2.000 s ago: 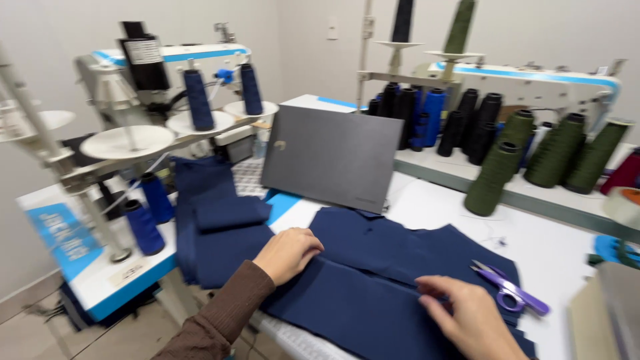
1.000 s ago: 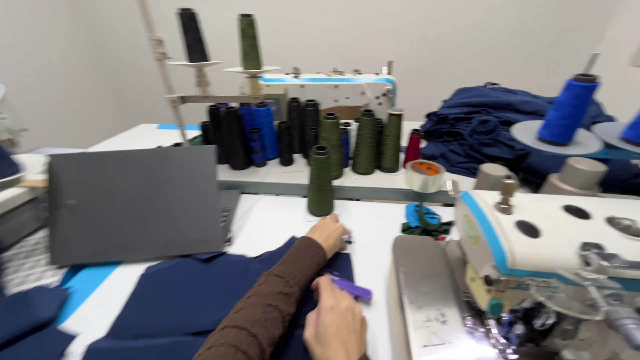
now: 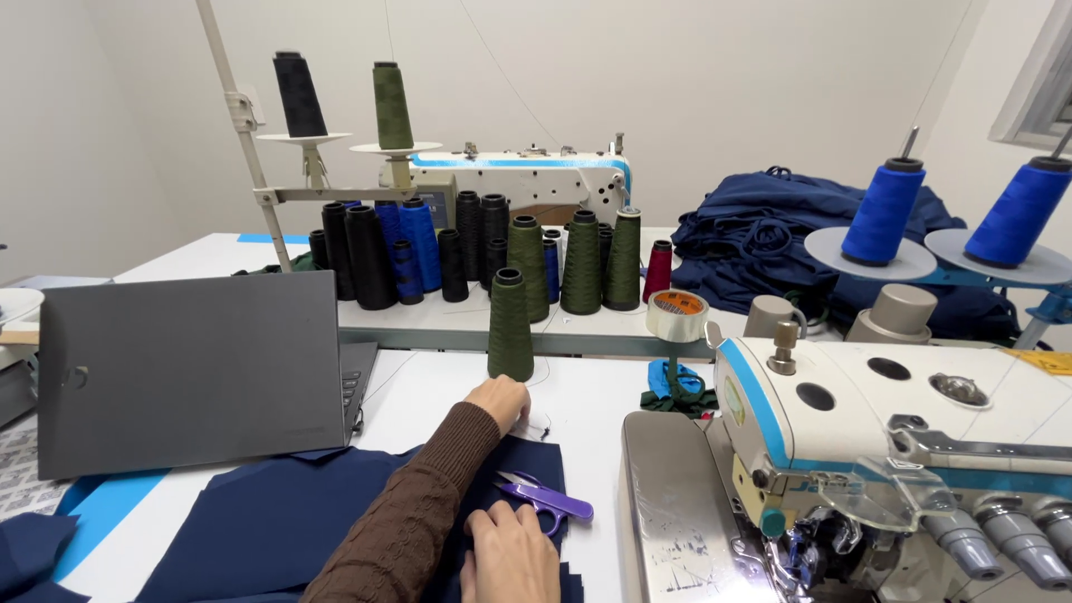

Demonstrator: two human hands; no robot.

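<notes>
Navy fabric pieces (image 3: 276,511) lie spread on the white table. My left hand (image 3: 501,404), in a brown knitted sleeve, reaches across them to the table just in front of an upright cone of olive green thread (image 3: 511,335); its fingertips are partly hidden, and whether it grips anything cannot be told. Small purple-handled scissors (image 3: 548,500) rest on the fabric's right part, with blades pointing left. Just below the scissors, my right hand (image 3: 512,553) lies on the fabric, fingers slightly bent. A small dark thread scrap (image 3: 545,432) is right of my left hand.
A grey laptop (image 3: 193,377) stands at left. An overlock sewing machine (image 3: 888,419) fills the right. Behind are several thread cones (image 3: 362,260), a tape roll (image 3: 677,315), another sewing machine (image 3: 519,180) and heaped navy fabric (image 3: 754,218). Blue and green scraps (image 3: 677,383) lie near the overlock machine.
My left hand has moved from the middle of the navy fabric to near the green cone. My right hand remains close to the scissors. The view has swung right.
</notes>
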